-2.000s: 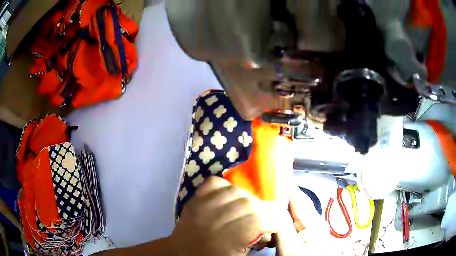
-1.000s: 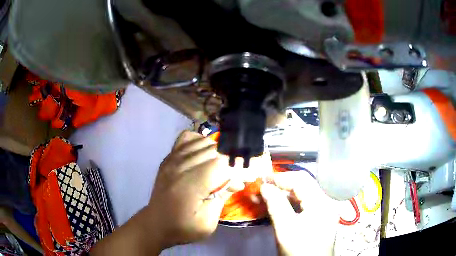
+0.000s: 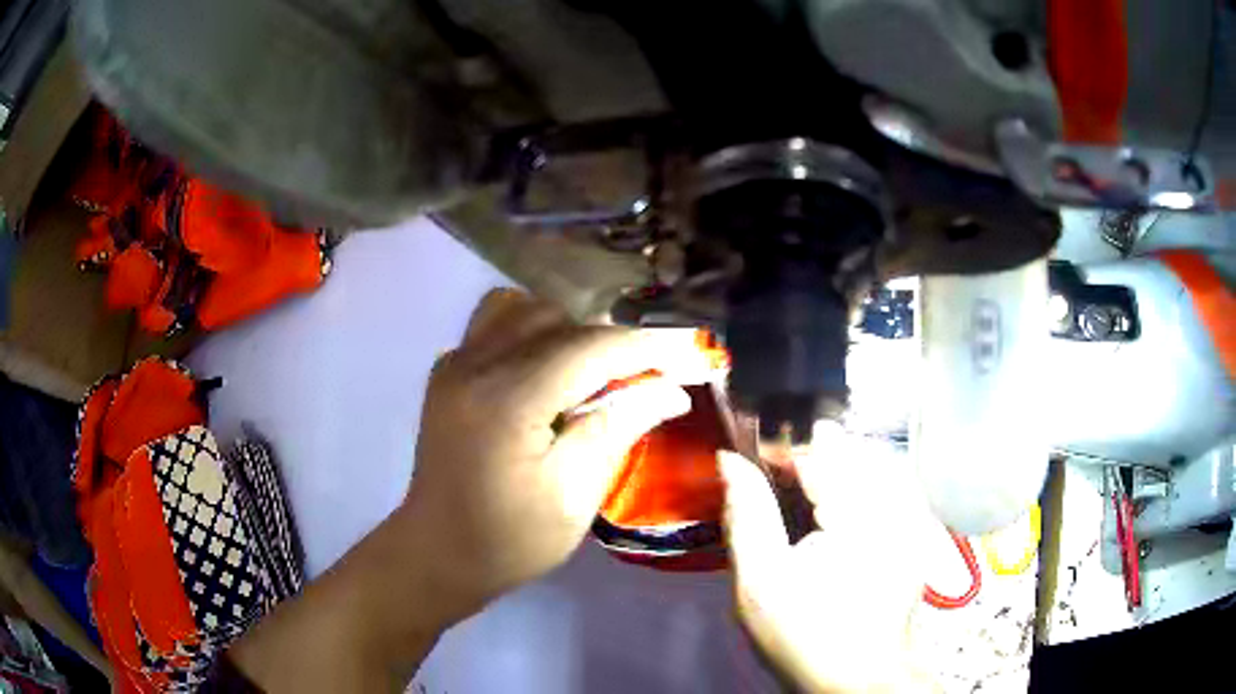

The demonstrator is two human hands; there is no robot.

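An orange pouch (image 3: 664, 475) with a dark band along its lower edge lies under the machine head, between my hands. My left hand (image 3: 508, 434) grips its left and upper side, with thumb and fingers on the cloth. My right hand (image 3: 827, 556) holds its right side, washed out by the lamp glare. The sewing machine (image 3: 793, 271) hangs over the work, its black knob and metal parts in front of my fingers. The needle and presser foot are hidden or lost in the glare.
Stacked orange and navy-print pieces (image 3: 170, 529) stand on the table's left. Loose orange pouches (image 3: 217, 258) lie in a box at upper left. Scissors with a red loop (image 3: 957, 572) and a yellow loop (image 3: 1014, 540) lie right of my right hand. A red-handled tool (image 3: 1128, 542) lies farther right.
The patterned face seen earlier is out of sight and the orange side shows. Both hands now hold the pouch under the head. The view has shifted, and the machine head fills more of it.
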